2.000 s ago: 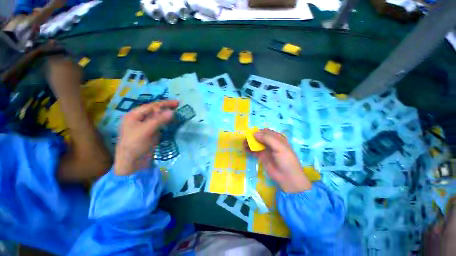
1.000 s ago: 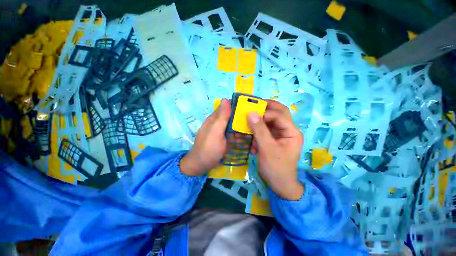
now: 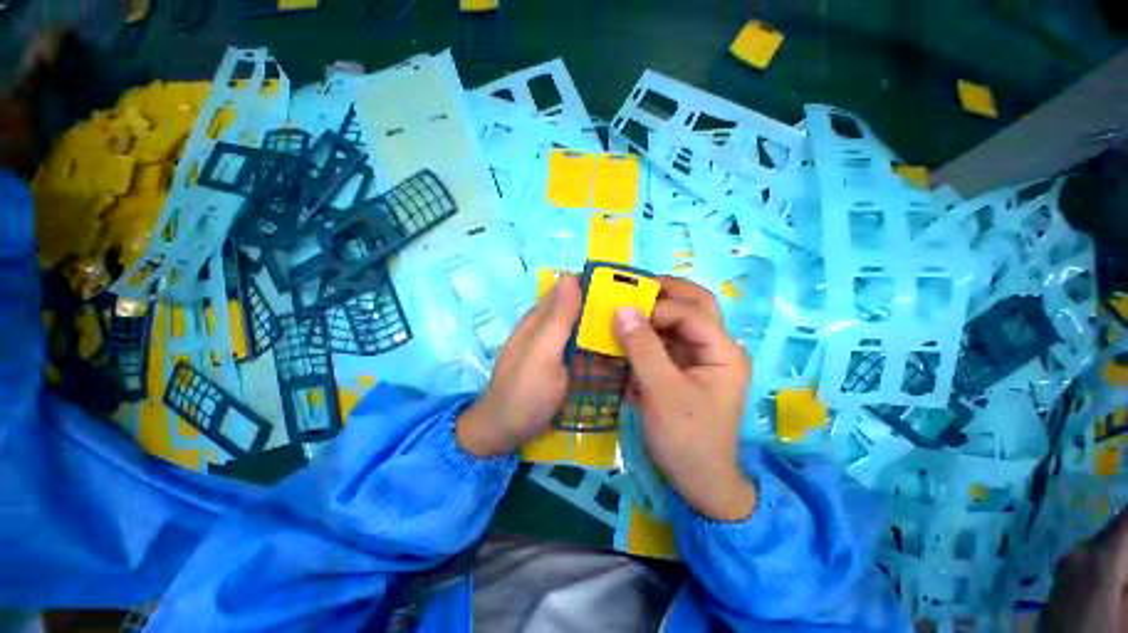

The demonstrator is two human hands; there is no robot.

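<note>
A dark front housing (image 3: 591,393) is held upright over the sheets, its key grid end towards me. A yellow adhesive piece (image 3: 609,324) covers its window end, with the small slot at the far edge. My left hand (image 3: 526,371) holds the housing by its left side. My right hand (image 3: 687,383) holds the right side, its thumb on the yellow piece. The yellow sticker sheet (image 3: 615,182) lies under my hands, partly hidden by them.
A housing pile (image 3: 328,254) lies left, partly on a plain pale sheet (image 3: 427,124). Loose yellow pieces (image 3: 105,186) are heaped far left. Waste backing sheets (image 3: 891,247) spread right, with more housings (image 3: 1008,340). Yellow-ended parts (image 3: 757,45) lie on the belt. A grey post (image 3: 1051,124) slants at upper right.
Since the first frame, both hands have come together; the left took hold of a housing and the yellow piece now lies on it. Since one second ago, the hands have barely moved.
</note>
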